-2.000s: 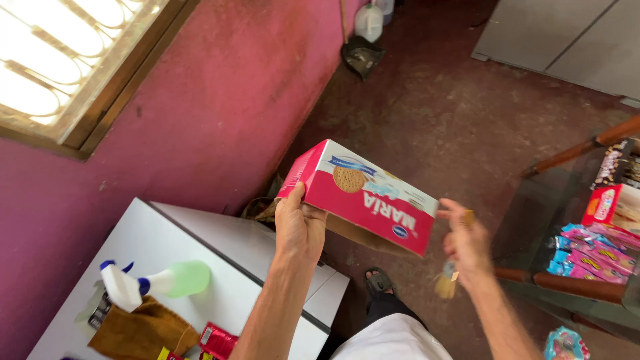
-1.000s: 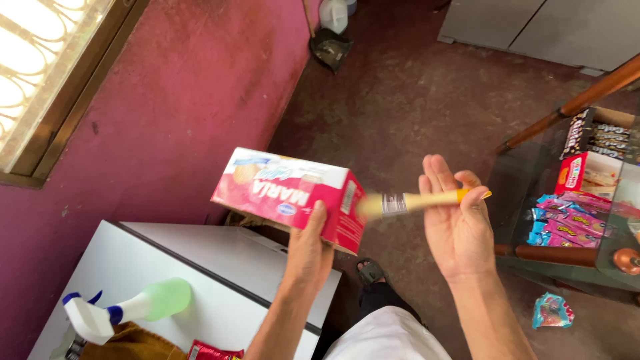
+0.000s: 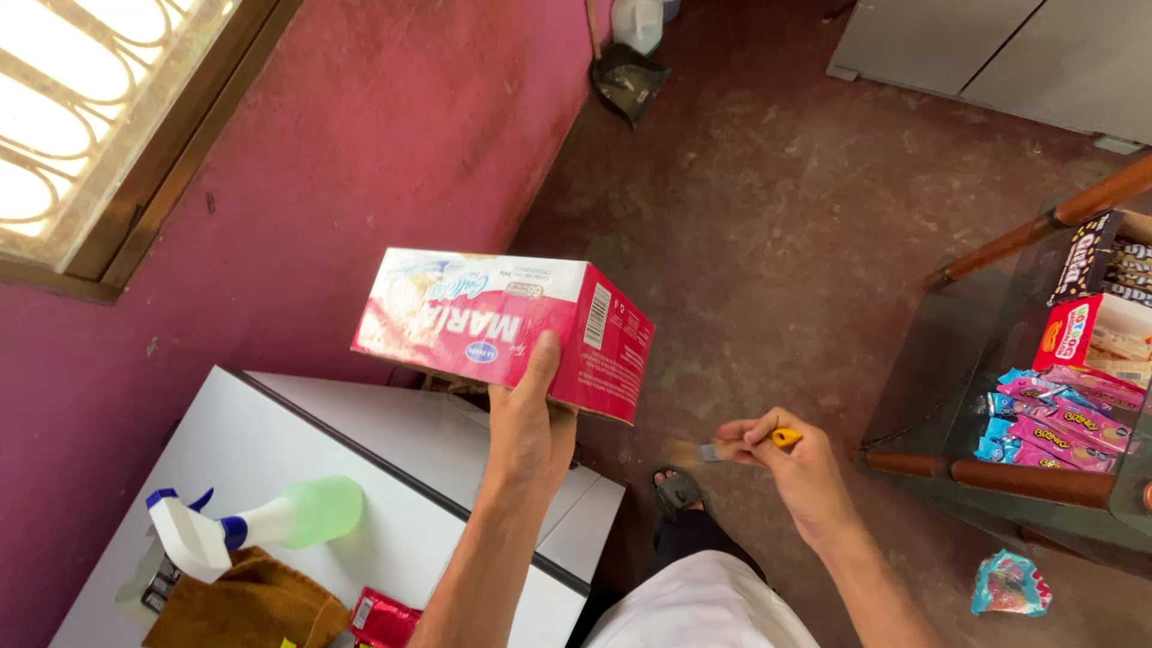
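My left hand (image 3: 533, 418) grips a red and white cardboard biscuit box (image 3: 468, 315) by its lower edge, thumb on the printed face. The box is held in the air near the pink wall, one end panel facing right. Lower right of the box, my right hand (image 3: 778, 450) has its fingers closed on a paintbrush (image 3: 711, 452) with a yellow-tipped handle. The bristles are blurred, point left and stand apart from the box.
A white cabinet top (image 3: 211, 441) carries a spray bottle (image 3: 315, 511) of green liquid, a brown cloth (image 3: 247, 603) and a red packet (image 3: 385, 619). At right, a glass shelf with a wooden frame (image 3: 1030, 481) holds wrapped sweets (image 3: 1053, 423). A plastic bag (image 3: 1010, 585) and a dustpan (image 3: 627, 83) are also visible.
The box has been turned, so its end panel now shows at the right. My right hand was spread palm up a second ago; its fingers are now curled around the brush.
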